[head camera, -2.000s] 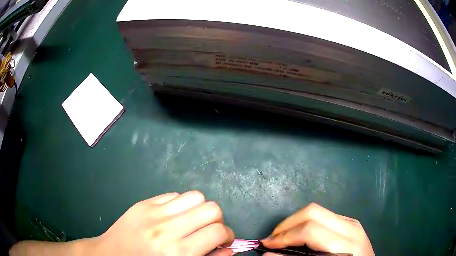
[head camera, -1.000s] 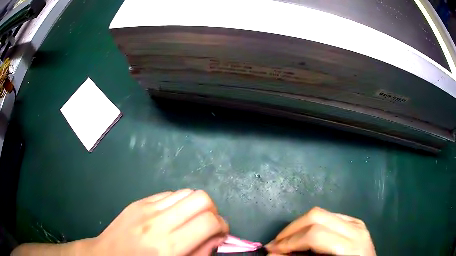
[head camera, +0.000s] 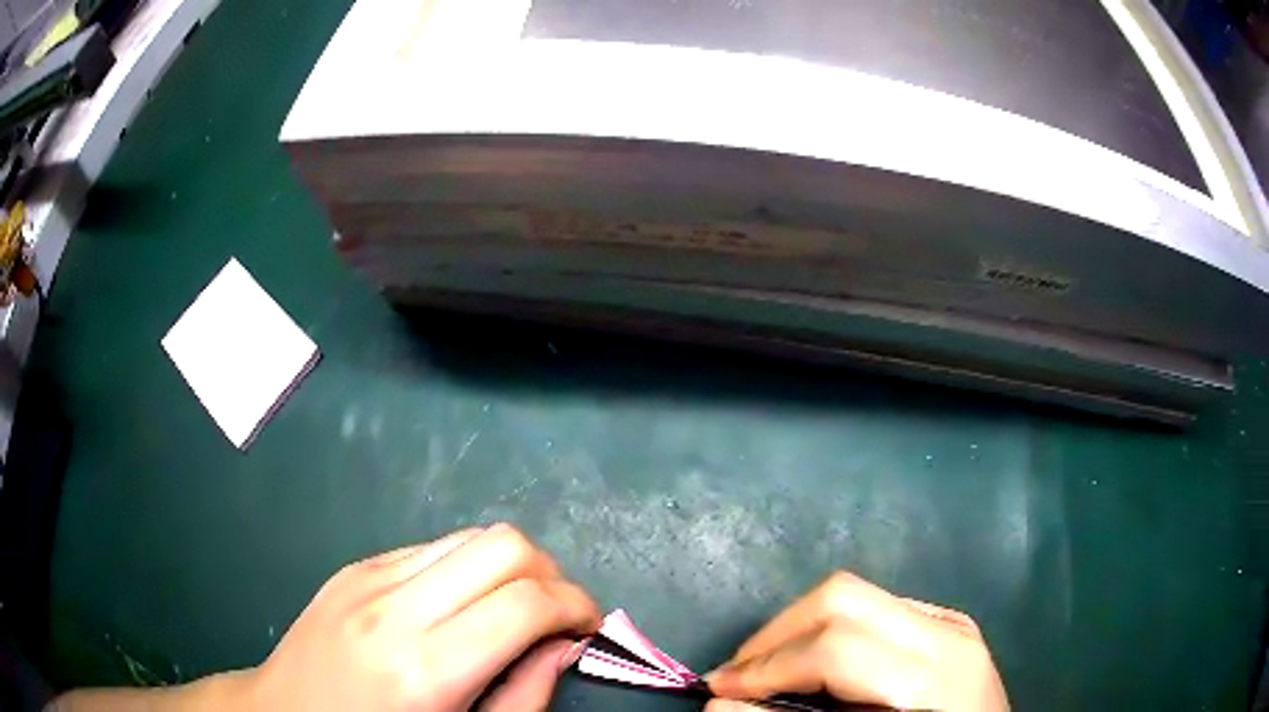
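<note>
A small pink-and-white strip (head camera: 629, 658) is at the bottom centre, between my two hands, with its layers fanned apart at the left end. My left hand (head camera: 425, 626) pinches it at its left side. My right hand (head camera: 856, 647) holds dark, thin tweezers (head camera: 793, 707), whose tip meets the narrow right end of the strip. Much of the tweezers is hidden by my right hand or cut off by the bottom edge.
A white pad (head camera: 241, 353) lies on the green mat (head camera: 418, 445) at left. A thick stack of framed stencils (head camera: 779, 237) spans the back and right. A dark object (head camera: 56, 77) and machine edge (head camera: 118, 98) are at the far upper left.
The view has tilted up slightly. The strip now shows more between my hands, and its layers are spread apart in a V. Both hands keep their hold.
</note>
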